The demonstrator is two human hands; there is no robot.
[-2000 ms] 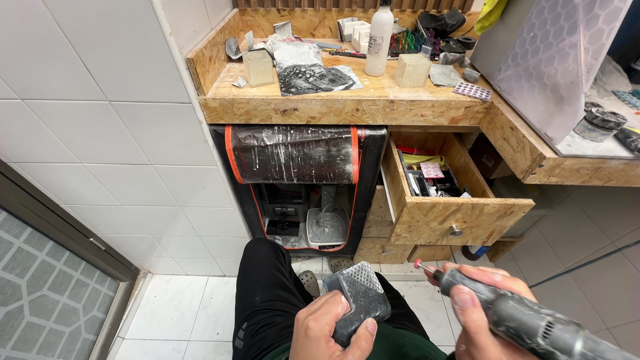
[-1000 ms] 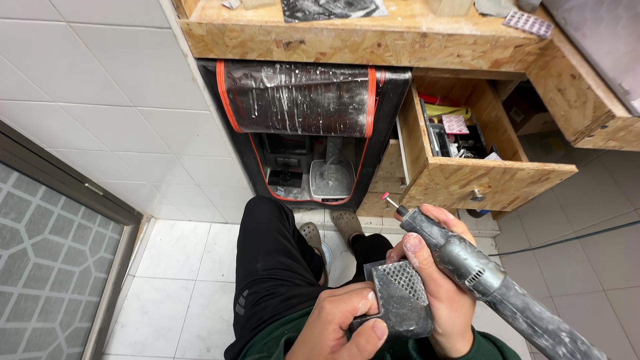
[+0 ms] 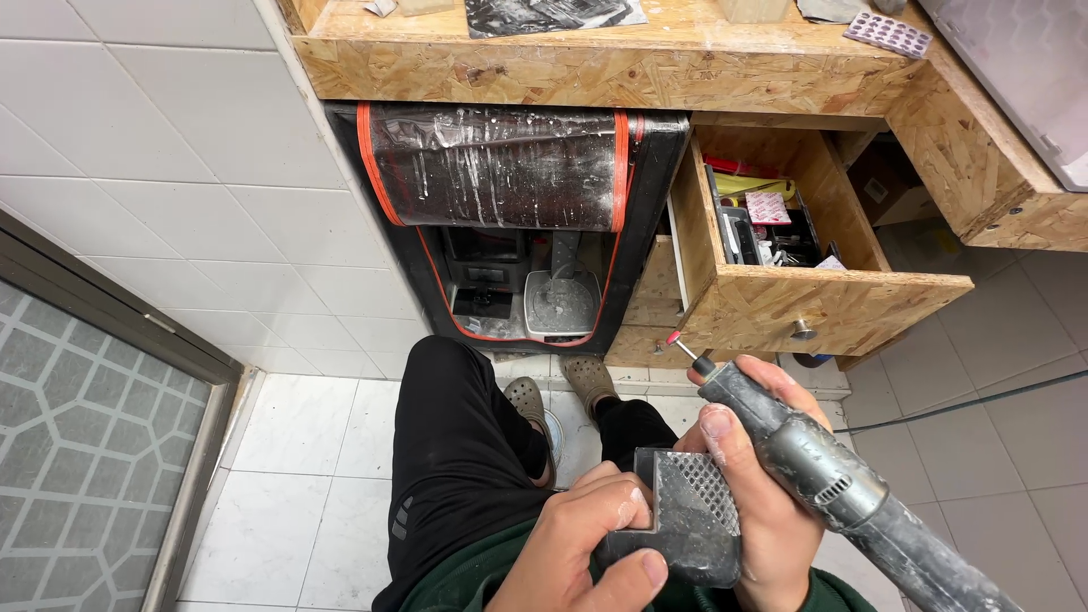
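My left hand [image 3: 586, 540] grips a dusty dark grey block [image 3: 693, 518] with a perforated grid at its upper right; what the block is cannot be told. The fingers of my right hand [image 3: 769, 501] wrap a grey rotary tool handpiece [image 3: 807, 467], and that palm lies against the block's right side. A thin shank with a small pink tip [image 3: 673, 338] sticks out of the handpiece toward the upper left, clear of the block. White dust coats both hands and the handpiece.
An open chipboard drawer [image 3: 816, 310] holds assorted small items. Left of it stands a black enclosure with orange trim [image 3: 493, 170] under the chipboard bench [image 3: 595, 76]. A blister pack [image 3: 888, 34] lies on the bench. A cable [image 3: 977, 399] runs along the tiled wall at right.
The view has tilted down. My right hand, with the rotary tool, has come in from the right to the block; two seconds ago they were apart.
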